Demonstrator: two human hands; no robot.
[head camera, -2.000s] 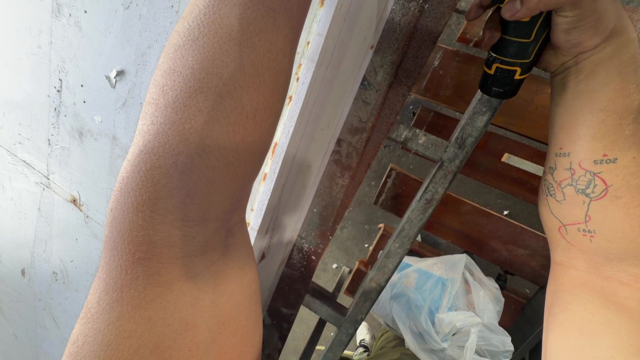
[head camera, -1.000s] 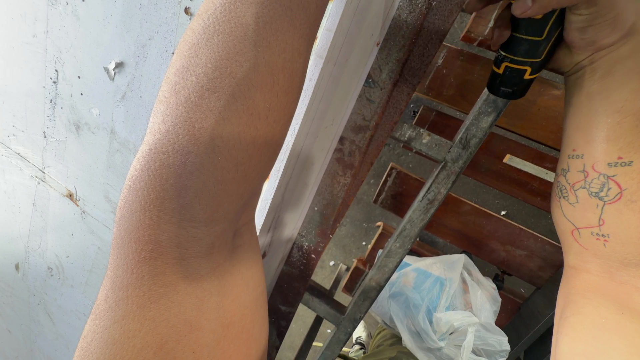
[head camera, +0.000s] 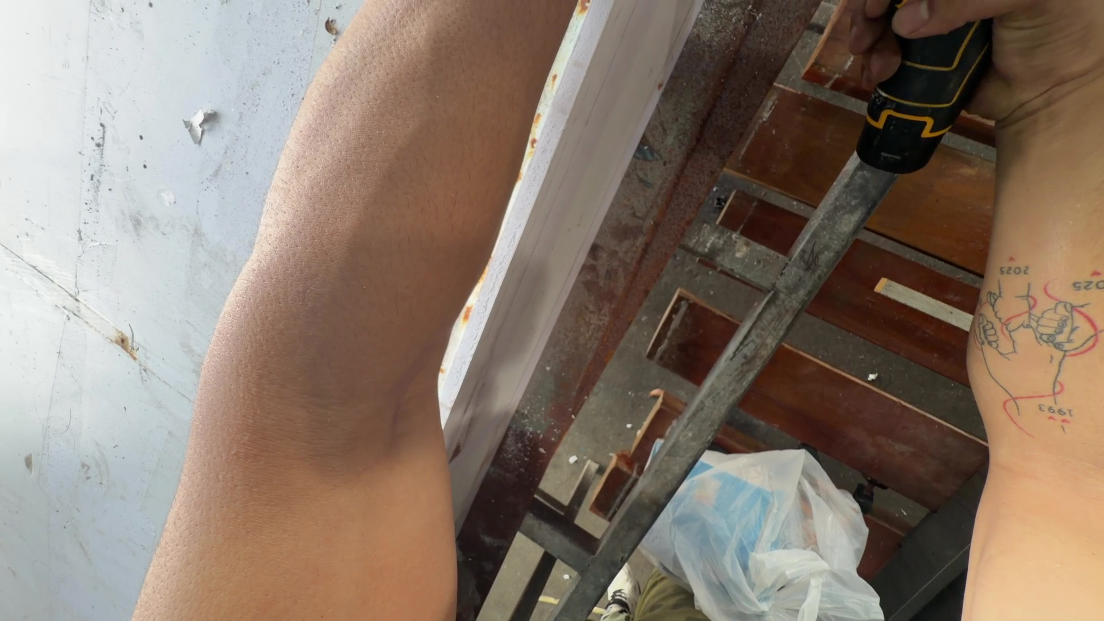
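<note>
At the upper right, my right hand (head camera: 1022, 60) wraps round the grip of a black and yellow power tool (head camera: 921, 99); its working end is beyond the top edge. Below the tool's base runs a grey metal bar (head camera: 742, 354), slanting down to the left; whether they touch I cannot tell. My left arm crosses the left half of the view, but its hand lies outside the frame. Beside that arm is a long pale board (head camera: 552, 207), with a rusty, dusty metal beam (head camera: 638, 250) along its right side.
A pale, scuffed panel (head camera: 103, 216) fills the left side. Under the bar are reddish-brown wooden boards (head camera: 854, 405) and a translucent plastic bag (head camera: 793, 535) with something blue inside. A shoe (head camera: 623, 591) and an olive trouser leg (head camera: 668, 599) show at the bottom.
</note>
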